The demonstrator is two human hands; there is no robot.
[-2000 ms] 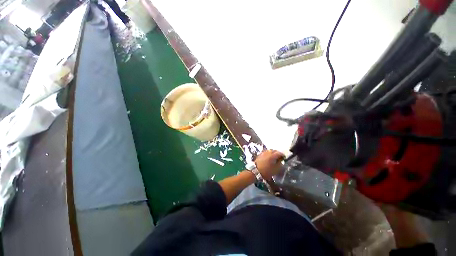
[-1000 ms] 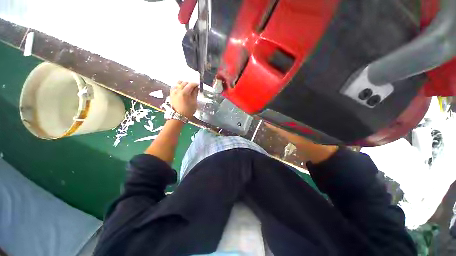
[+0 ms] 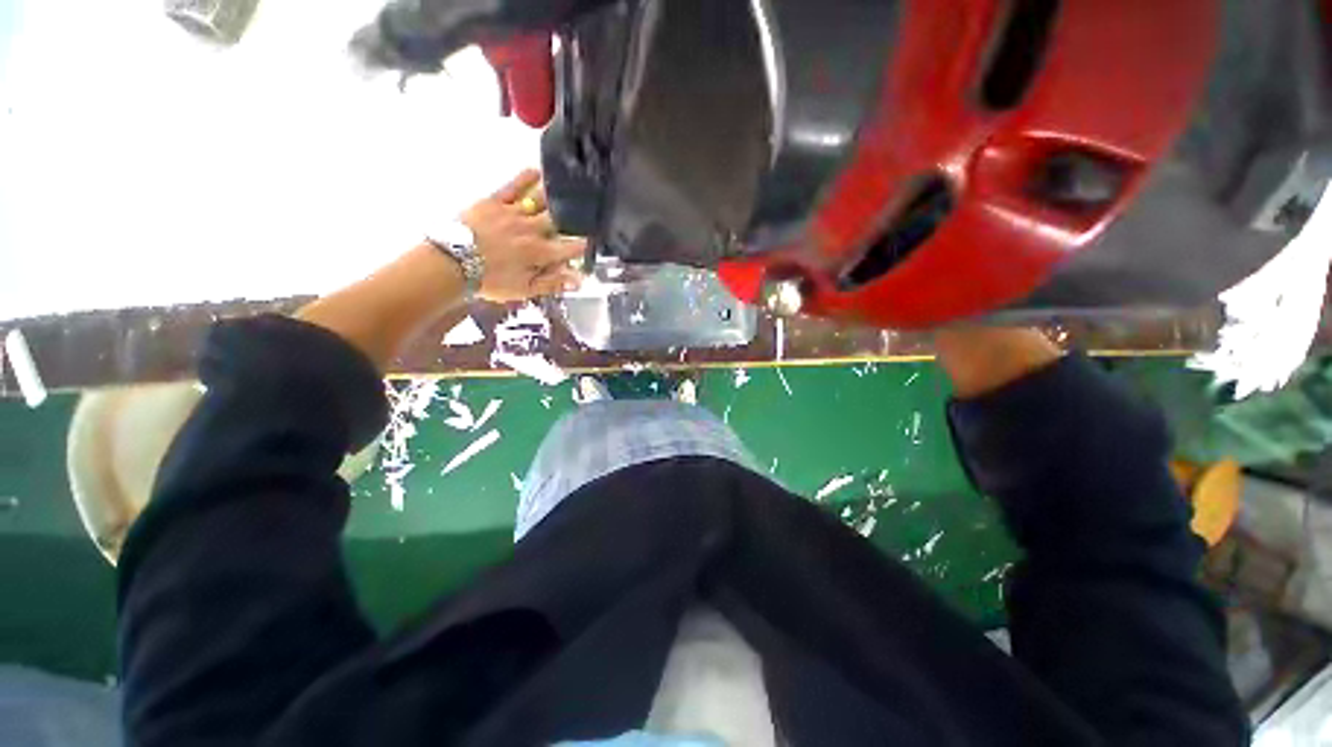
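Observation:
The red-and-black cloth cutting machine (image 3: 877, 161) fills the upper middle and right of the view. Its flat silver base plate (image 3: 665, 310) rests at the table's front edge. My left hand (image 3: 519, 248), with a ring and a wristwatch, lies spread flat on the white fabric lay (image 3: 219, 161), its fingertips beside the base plate and partly behind the machine. It holds nothing that I can see. My right hand is hidden behind the motor body; only the wrist (image 3: 1001, 358) shows below it.
The dark-brown table edge (image 3: 146, 347) runs across the view with white scraps on it. A cream bucket (image 3: 132, 453) stands at the left on the green floor, partly behind my left sleeve. More scraps lie on the floor. A ragged white pile (image 3: 1271, 321) is at the right edge.
The view has turned, so the table edge now runs level. My left hand has gone from closed fingers near the base plate to spread flat on the white lay.

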